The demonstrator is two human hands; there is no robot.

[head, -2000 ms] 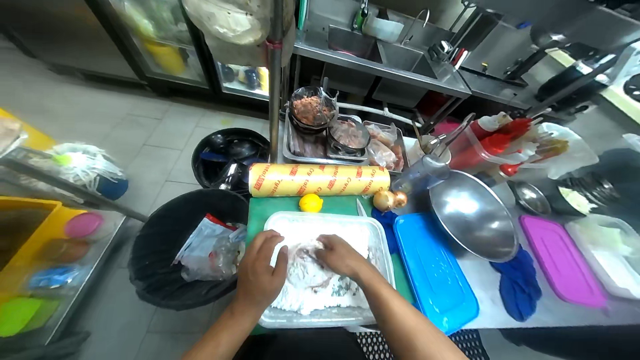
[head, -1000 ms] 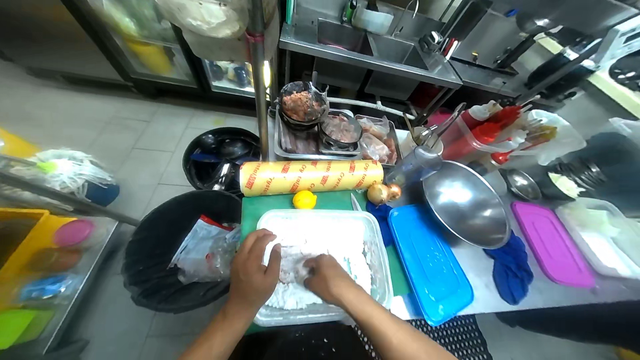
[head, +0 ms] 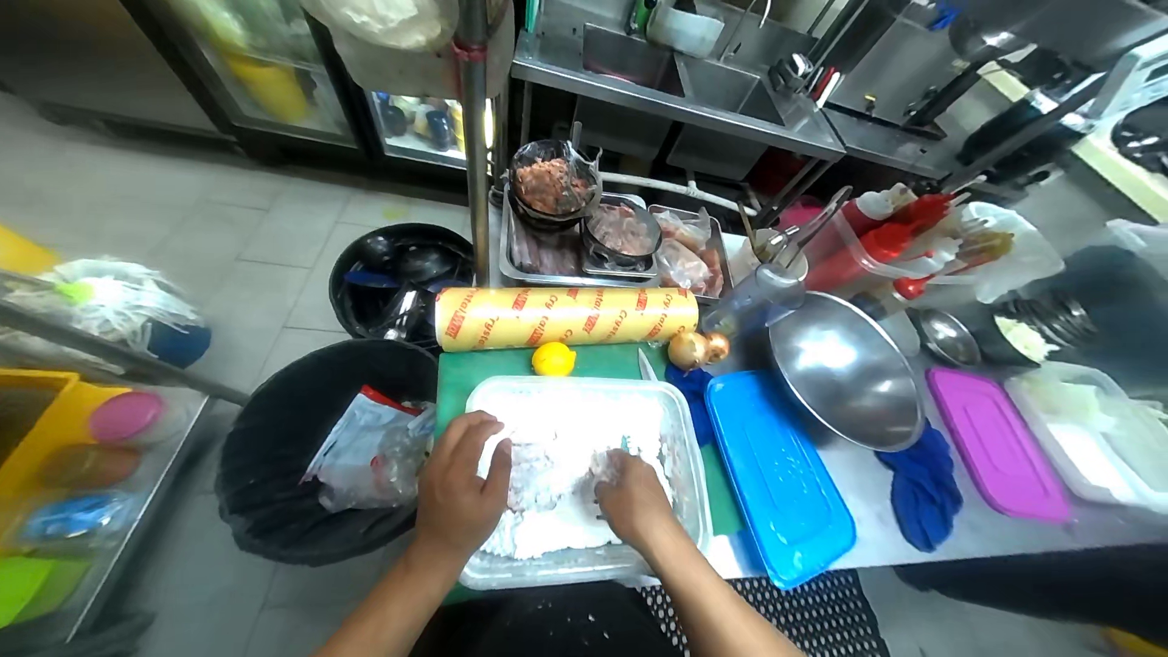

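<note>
A clear plastic tub [head: 584, 568] lies on a green cutting board [head: 456, 383], with white powder [head: 547, 529] and coated pieces in it. My left hand [head: 465, 479] rests at the tub's left side, thumb and fingers apart, with nothing in it. At the right of the powder my right hand [head: 630, 493] has its fingers closed on a small whitish coated piece [head: 604, 464]. Behind the tub are a lemon [head: 553, 359], a yellow roll of cling film [head: 566, 318], a knife [head: 647, 367] partly hidden by the tub, and onions [head: 698, 349].
Right of the tub lie a blue lid [head: 780, 484], a steel bowl [head: 847, 370], a blue cloth [head: 920, 493] and a purple lid [head: 999, 443]. A black-lined bin [head: 265, 484] stands at the left. Trays with bowls of meat [head: 552, 185] are beyond the roll.
My right hand has moved right across the tub, away from the left hand. Two seconds ago both hands were close together over the powder; the left is now at the tub's left side.
</note>
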